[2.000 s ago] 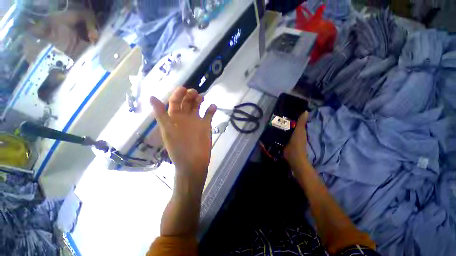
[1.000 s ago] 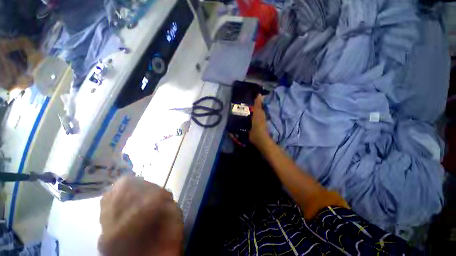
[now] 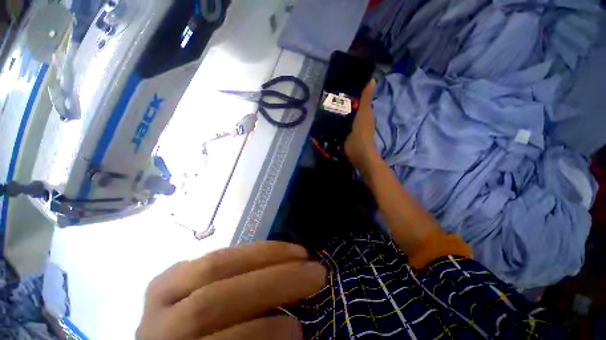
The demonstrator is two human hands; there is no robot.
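Observation:
My right hand (image 3: 362,129) holds a black smartphone (image 3: 342,99) with a small bright patch on its dark screen, over the table's front edge. My left hand (image 3: 229,292) is large and close to the camera at the bottom, cut off by the frame edge. Its fingers lie side by side and point right. The fingertips and palm side are hidden, so I cannot tell whether it holds anything. Scissors (image 3: 284,101) with black loop handles lie on the table left of the phone, blades pointing left.
The white sewing machine (image 3: 147,109) with "JACK" lettering stands at the left, its lamp arm (image 3: 26,189) beside it. A grey-blue fabric patch (image 3: 319,26) lies at the top. Crumpled light blue garments (image 3: 458,139) fill the right. A ruler scale (image 3: 272,166) runs along the table edge.
My left hand has come down from above the machine, fingers spread, to the bottom near the camera. My right hand still holds the phone. The view has shifted and sits closer to the table.

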